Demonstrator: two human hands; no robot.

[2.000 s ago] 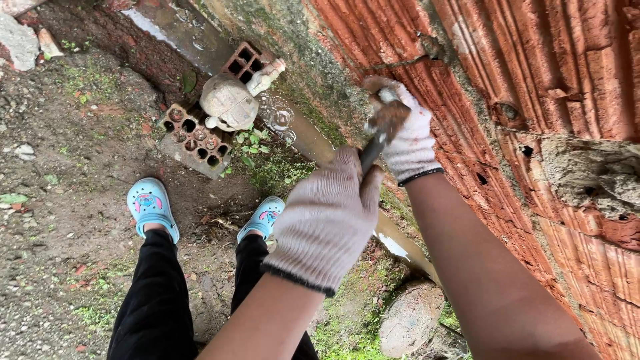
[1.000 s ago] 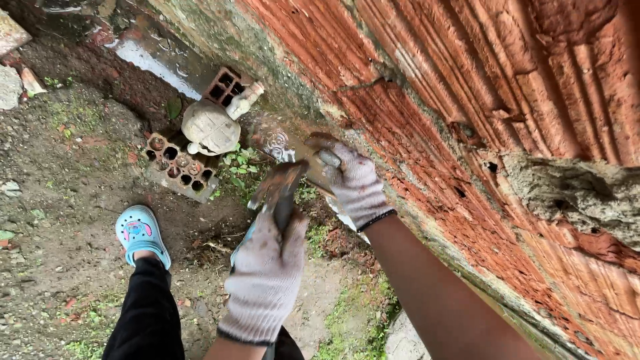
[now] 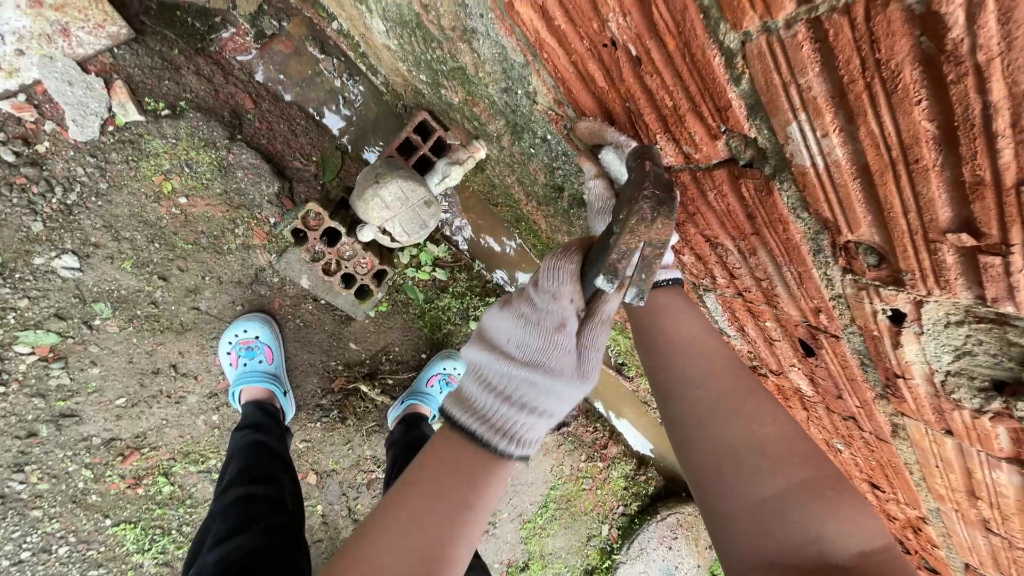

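My left hand (image 3: 532, 344), in a pale knit glove with a dark cuff edge, is closed on a rusty metal hammer (image 3: 640, 220), whose head rises toward the wall; its handle is mostly hidden. Beyond the hammer, my right hand (image 3: 598, 180), in a similar dirty glove, has curled fingers close to the ribbed red hollow-brick wall (image 3: 768, 264). The hammer hides much of this hand, so whether it holds anything cannot be made out.
A tortoise-shaped ornament (image 3: 396, 202) lies between two hollow bricks, one gray-brown (image 3: 336, 260), one red (image 3: 420, 144). Muddy water (image 3: 488, 224) runs along the wall's foot. My feet in blue clogs (image 3: 254, 356) stand on damp soil. A rounded stone (image 3: 668, 544) is near the bottom.
A second ago the hammer was apart from my right hand, to its lower left; now it overlaps that hand in view. Two seconds ago they also overlapped.
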